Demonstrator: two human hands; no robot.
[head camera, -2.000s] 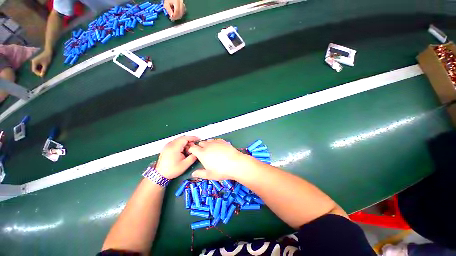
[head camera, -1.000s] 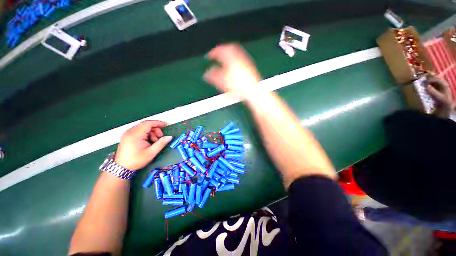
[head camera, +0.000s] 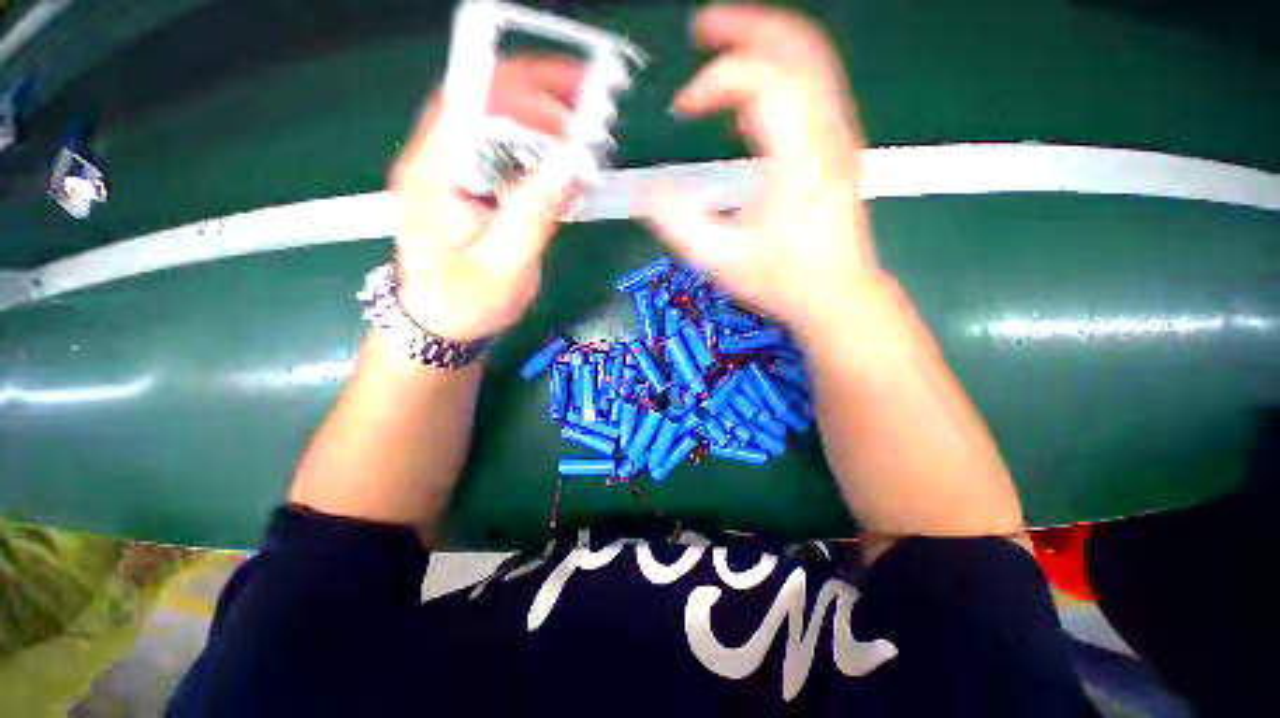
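Note:
My left hand (head camera: 470, 232), with a metal wristwatch on its wrist, holds a white plastic frame (head camera: 473, 68) with a large open window. The frame is raised over the white rail and blurred; details at its lower end cannot be told. My right hand (head camera: 786, 168) is to the right of the frame, blurred, with fingers apart and nothing seen in it. A pile of bright blue battery cells (head camera: 688, 368) with thin red and black wires lies on the green bench below and between my hands.
The white rail (head camera: 1039, 171) crosses behind my hands, between the bench (head camera: 1123, 407) and the dark green conveyor belt (head camera: 1011, 70). Another white frame (head camera: 76, 184) lies on the belt at far left. A dark shape (head camera: 1193, 603) is at lower right.
The view has shifted. My left hand has risen from beside the pile and now holds a white frame. My right hand, earlier reaching over the belt, is now near the left hand.

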